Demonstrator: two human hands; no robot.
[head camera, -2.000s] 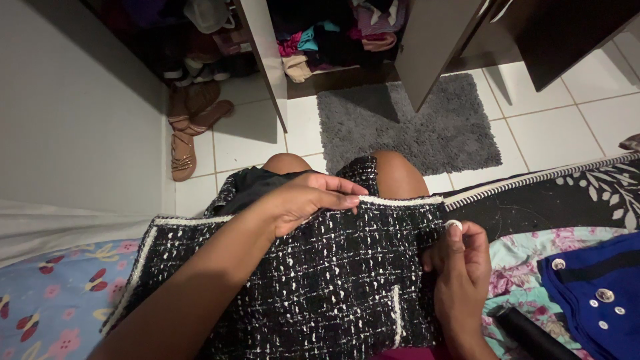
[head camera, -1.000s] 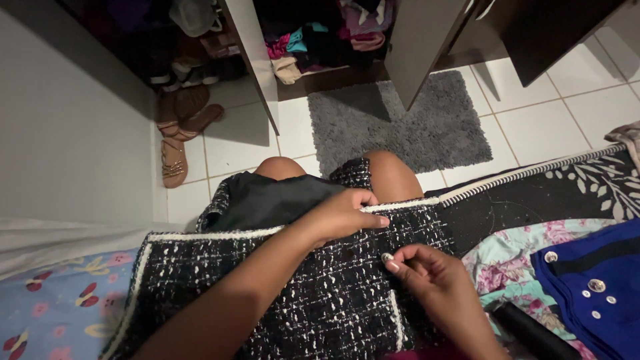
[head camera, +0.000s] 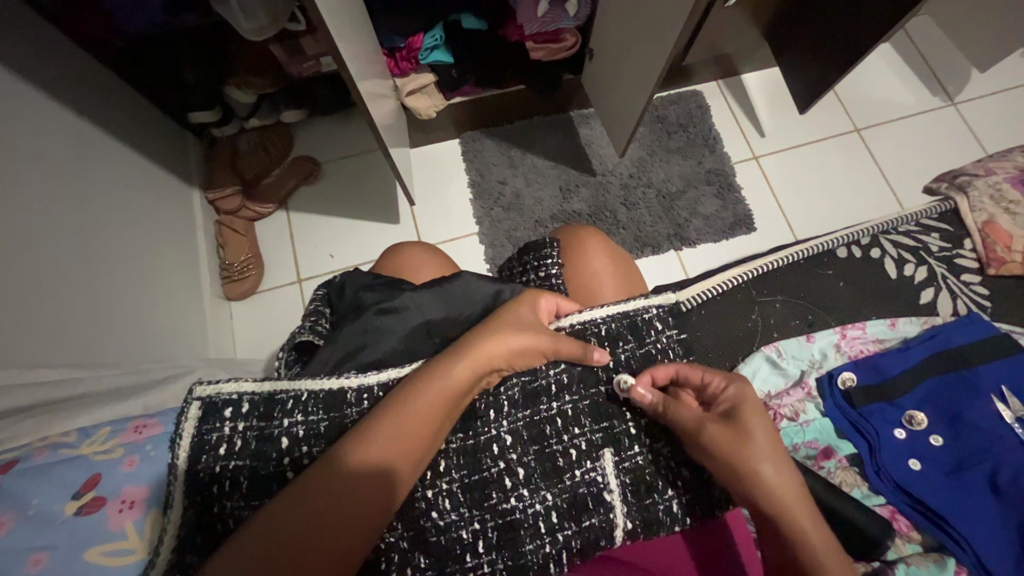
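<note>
A black-and-white tweed garment (head camera: 512, 464) with white braided trim and a dark lining lies across my lap. My left hand (head camera: 536, 336) grips its trimmed edge, the thumb on the tweed and the fingers behind the cloth. Between the thumb and fingers of my right hand (head camera: 680, 400) is a round, shiny button (head camera: 624, 386), held just over the tweed, right of my left thumb. To the right, a folded blue cloth (head camera: 960, 448) carries a large metallic button (head camera: 914, 419), another like it and several small white buttons. Scissors (head camera: 1010, 412) show partly at the right edge.
A black cylindrical object (head camera: 848, 508) rests on floral fabric (head camera: 800, 352) beside my right forearm. Beyond my knees are a grey shag rug (head camera: 688, 176), open cabinet doors (head camera: 640, 72) and folded clothes (head camera: 488, 48). Brown sandals (head camera: 238, 260) stand on the tiles at left.
My right hand has moved left from the garment's right side to beside my left thumb, bringing the button over the tweed. My left hand still grips the trimmed edge.
</note>
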